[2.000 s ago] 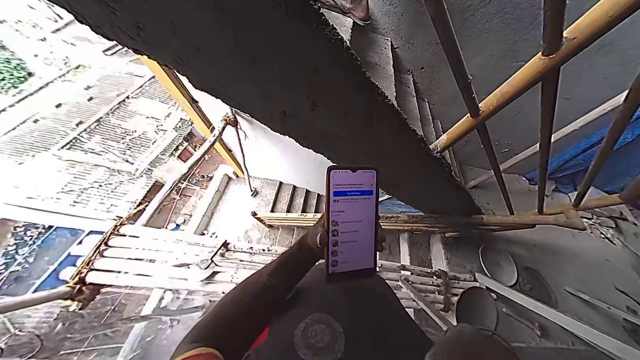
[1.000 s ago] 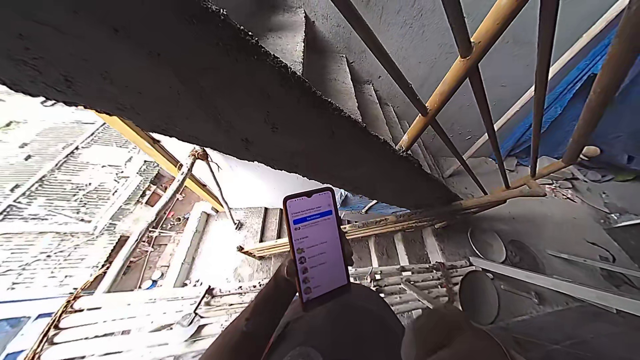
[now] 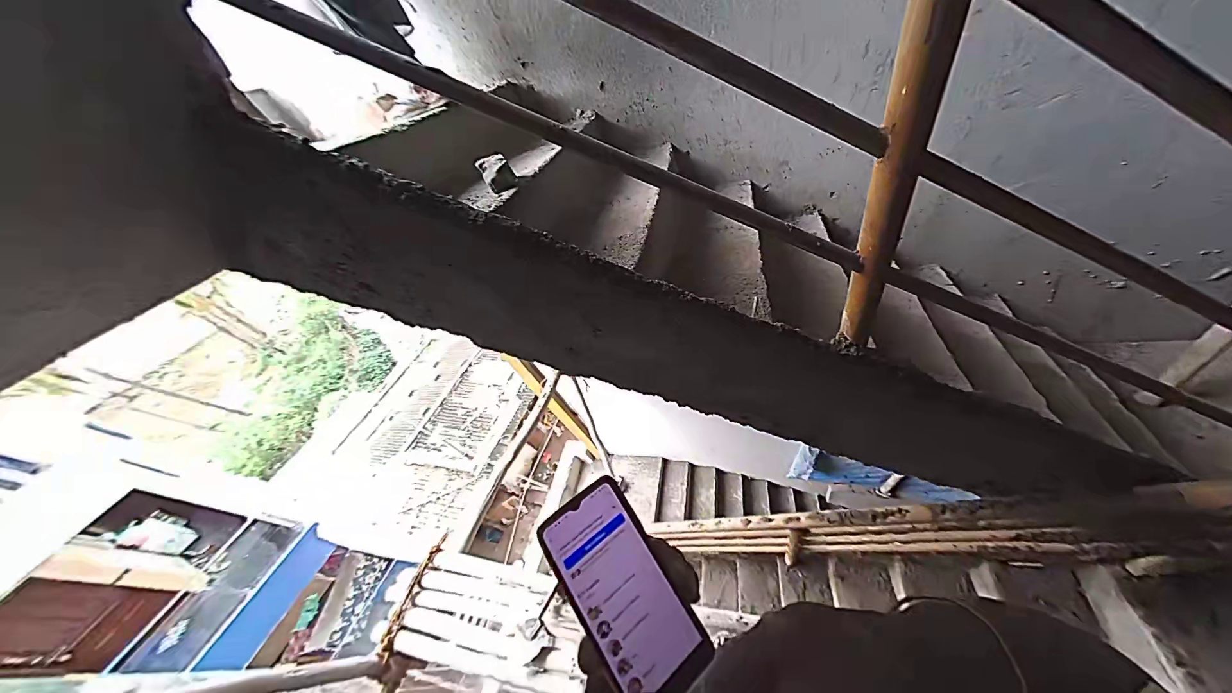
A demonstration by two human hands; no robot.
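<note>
A smartphone point(image 3: 626, 589) with a lit screen is held upright and slightly tilted at the bottom centre of the head view. My left hand point(image 3: 680, 570) grips it from behind, with fingertips showing at its right edge and part of the hand at its lower left. The screen shows a list and a blue bar. To the right of the phone, a dark rounded shape, which looks like my clothed knee, fills the lower edge. My right hand is not visible.
A rough concrete stair flight point(image 3: 616, 260) slants down to the right. Yellow-brown metal railings point(image 3: 890, 173) cross above it. Lower steps point(image 3: 731, 493) and horizontal rails point(image 3: 866, 532) lie beyond the phone. Bamboo poles point(image 3: 472, 616) and an open drop are at left.
The view has swung up and left strongly, showing more of the upper stairs and the outside. The phone remains in my left hand and appears more tilted.
</note>
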